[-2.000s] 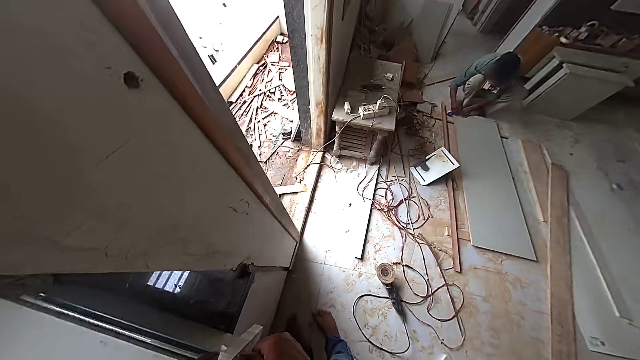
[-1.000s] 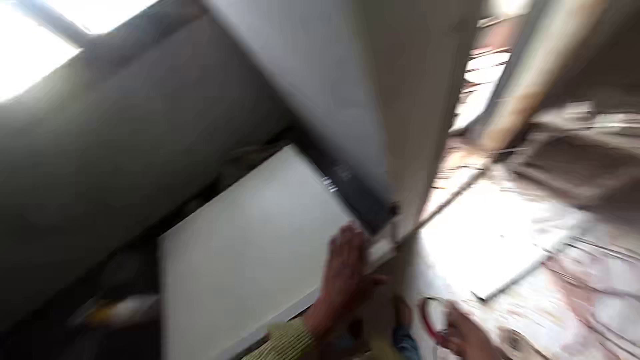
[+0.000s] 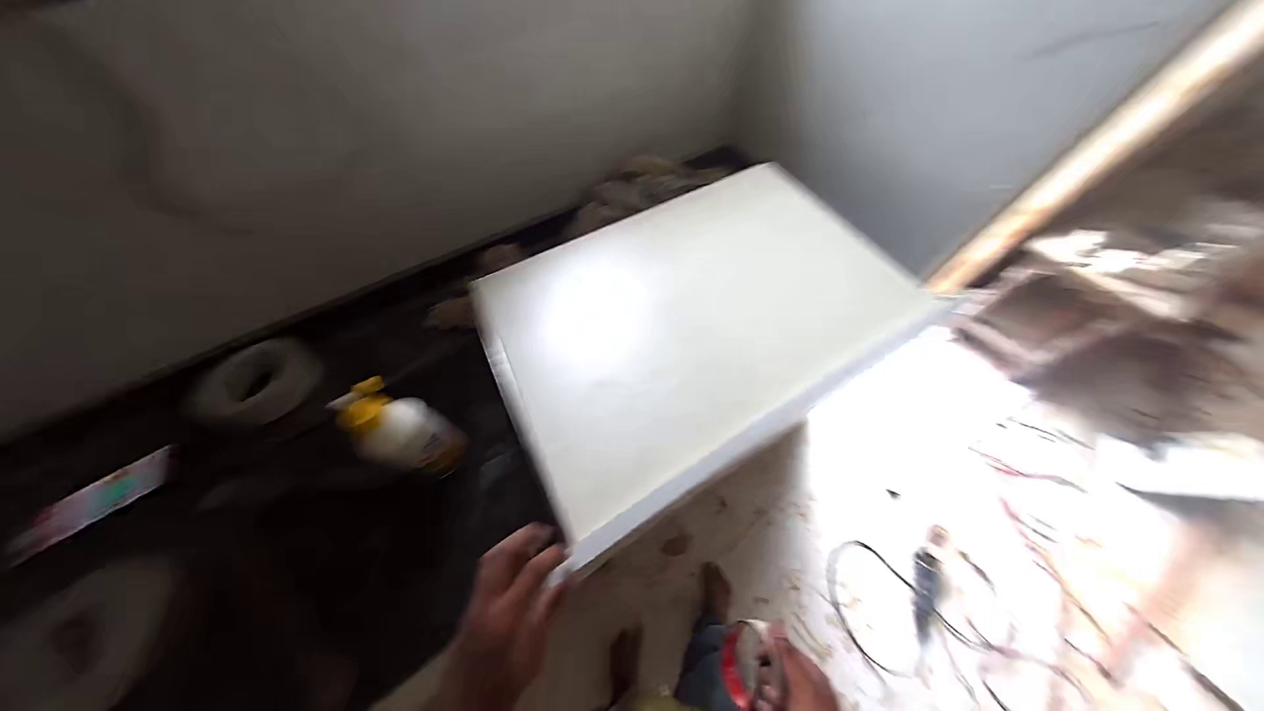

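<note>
A white rectangular panel (image 3: pixel 691 336) lies on a dark countertop (image 3: pixel 326 553), its front edge sticking out over the floor. At the panel's near left corner is my left hand (image 3: pixel 509 602), its fingertips touching or very close to the corner; whether they grip it is blurred. Low in the view my right hand (image 3: pixel 795 676) holds a red ring-shaped roll (image 3: pixel 736 664), which looks like tape. A white bottle with a yellow cap (image 3: pixel 400 430) lies left of the panel, near a pale round roll (image 3: pixel 257 380).
A flat colourful packet (image 3: pixel 94 504) lies on the counter's left. Crumpled material (image 3: pixel 642 188) sits behind the panel, by the wall. On the floor at right are a corded power tool (image 3: pixel 926 588), tangled cables (image 3: pixel 869 612) and a low wooden stand (image 3: pixel 1096 326). My feet are below the panel.
The view has swung over to the countertop. My left hand, flat on the panel a second ago, is now at its near left corner. The red roll stays in my right hand.
</note>
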